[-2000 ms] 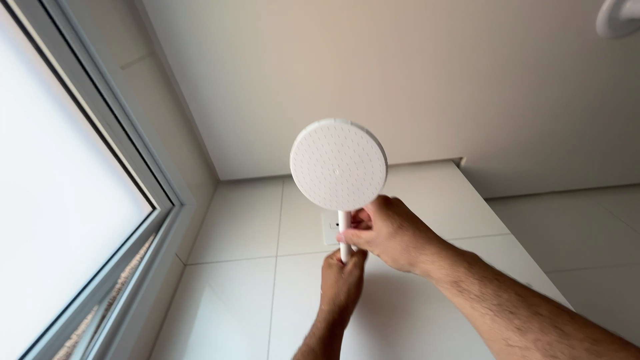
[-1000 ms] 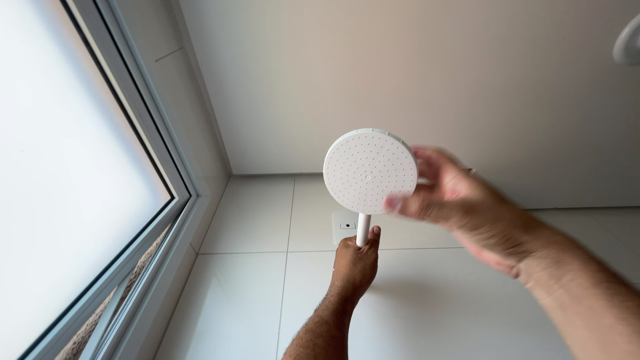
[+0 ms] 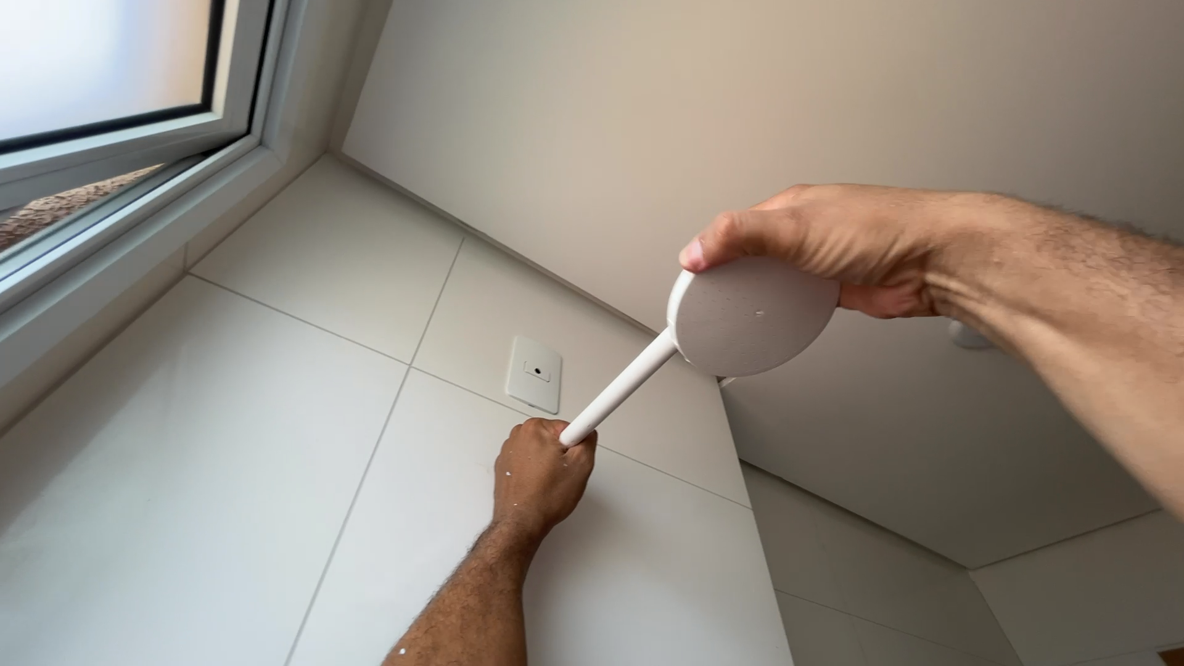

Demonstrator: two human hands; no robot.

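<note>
A round white shower head (image 3: pixel 754 319) is seen at a slant right of centre, with a straight white arm (image 3: pixel 622 387) running down and left from its rim. My left hand (image 3: pixel 546 469) is closed around the lower end of that arm, close to the tiled wall; the joint behind it is hidden. From above and behind, my right hand (image 3: pixel 814 242) grips the rim of the shower head, its fingers partly hidden by the disc. Small white specks dot my left hand and forearm.
A white wall plate (image 3: pixel 535 375) with a small dark hole sits just above my left hand on the large light wall tiles (image 3: pixel 250 407). At the upper left is a tilted window with a grey frame (image 3: pixel 264 157). The ceiling (image 3: pixel 592 120) spans the top.
My right hand, blurred beside the disc one second ago, now grips its rim. The shower head has turned from nearly face-on to a slant. My left hand stays on the arm. The view has tilted.
</note>
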